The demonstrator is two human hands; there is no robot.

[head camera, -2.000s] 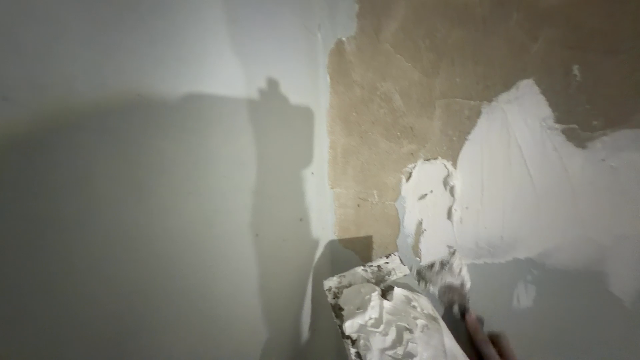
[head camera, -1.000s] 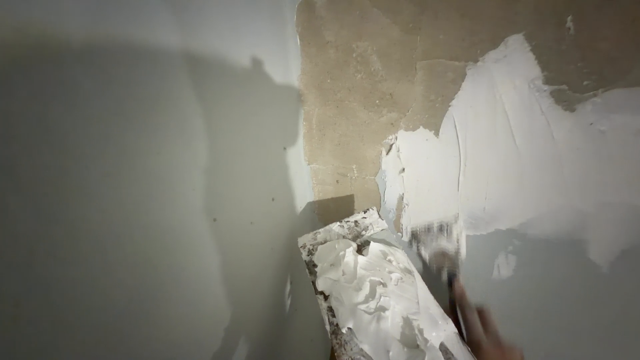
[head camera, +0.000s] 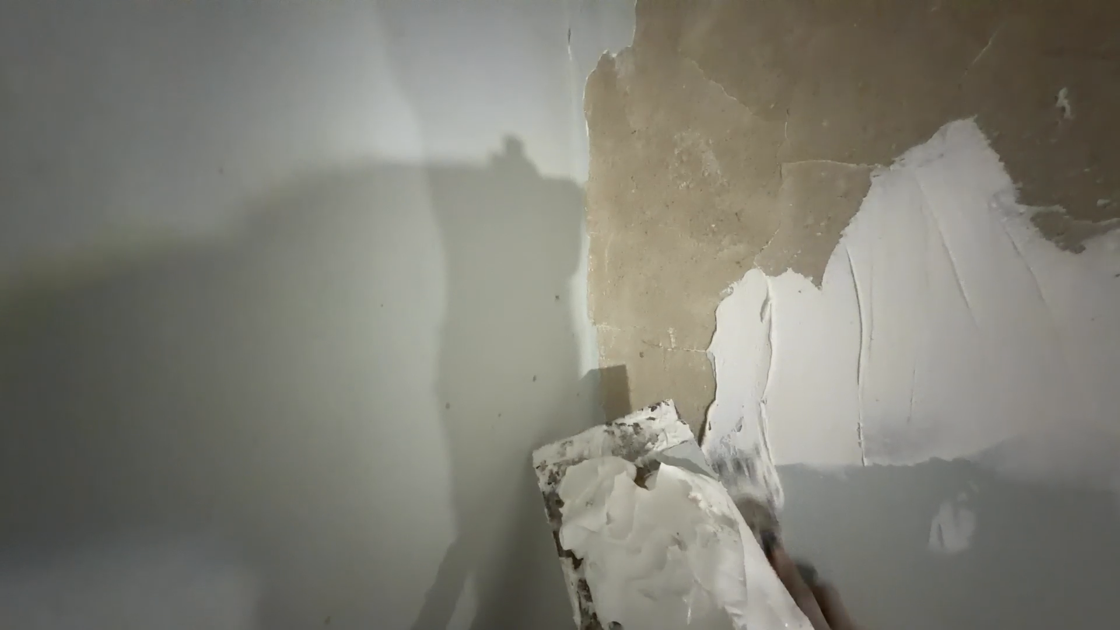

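My right hand (head camera: 818,591), blurred at the bottom edge, grips a putty knife (head camera: 759,522). Its white-smeared blade lies at the lower end of a fresh strip of white filler (head camera: 742,350) on the wall. Just left of it, a wide filling knife blade (head camera: 604,437) is tilted and carries a thick heap of white filler (head camera: 656,542); dark specks and dried residue line its edge. The handle of this wide blade is out of frame, and my left hand is not seen.
A bare beige wall area (head camera: 682,201) spans the upper right, with a spread white patch (head camera: 936,262) beneath it. Grey wall (head camera: 962,542) lies lower down. The adjoining pale wall (head camera: 306,350) on the left meets it at an inside corner and bears a large shadow.
The strip of filler, lumpy two seconds ago, is flatter and joined to the wider white patch. My right hand remains close beside the loaded blade. The view has shifted between frames.
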